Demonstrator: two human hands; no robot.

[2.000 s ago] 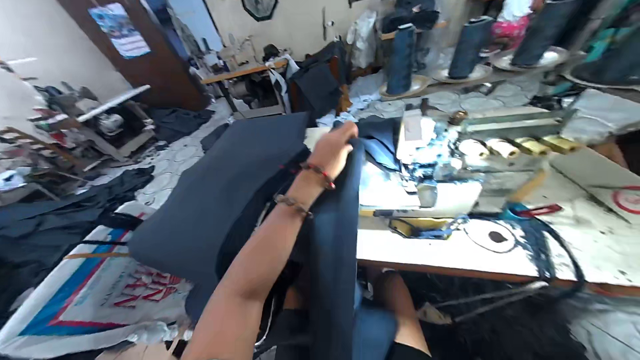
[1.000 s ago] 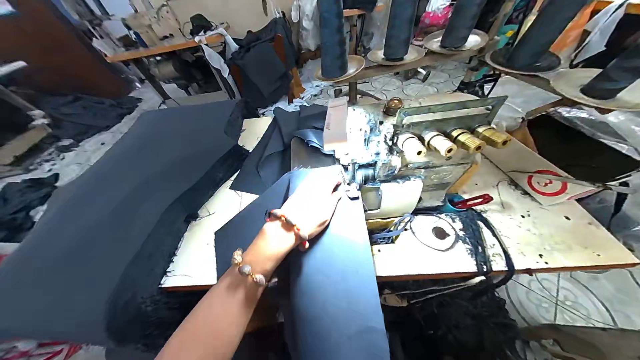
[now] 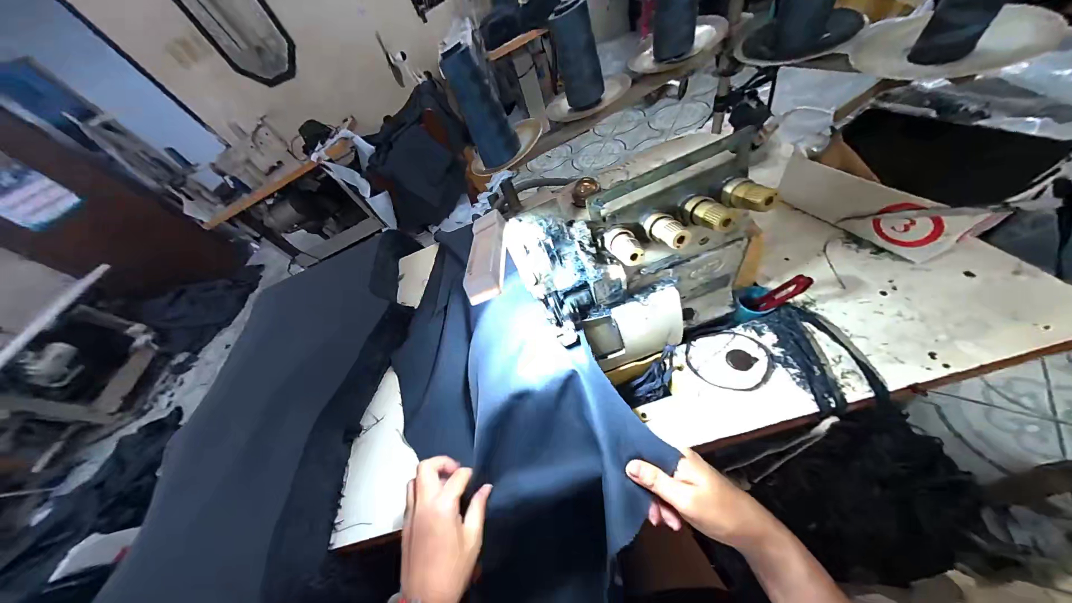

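Observation:
Dark blue fabric (image 3: 544, 419) runs from under the presser foot of an overlock sewing machine (image 3: 662, 251) down over the table's front edge. My right hand (image 3: 691, 498) pinches the fabric's right edge between thumb and fingers. At the fabric's left side is my left hand (image 3: 444, 523), its fingers bent and slightly apart; whether it grips any cloth is hard to tell. The machine's lamp lights the cloth near the needle. More dark cloth (image 3: 444, 343) lies folded just left of the machine, and a stack of dark fabric panels (image 3: 251, 402) drapes over the table's left side.
Thread cones (image 3: 481, 105) stand on plates behind the machine. Red-handled snips (image 3: 783, 293) rest in a small blue holder at its right. A marked white sheet (image 3: 904, 222) lies at the back right. Dark scraps (image 3: 871, 494) are heaped below the table's right front edge.
One second ago one hand lay flat on the cloth close to the presser foot. Now both hands are in view near the table's front edge, the right one pinching the fabric's edge.

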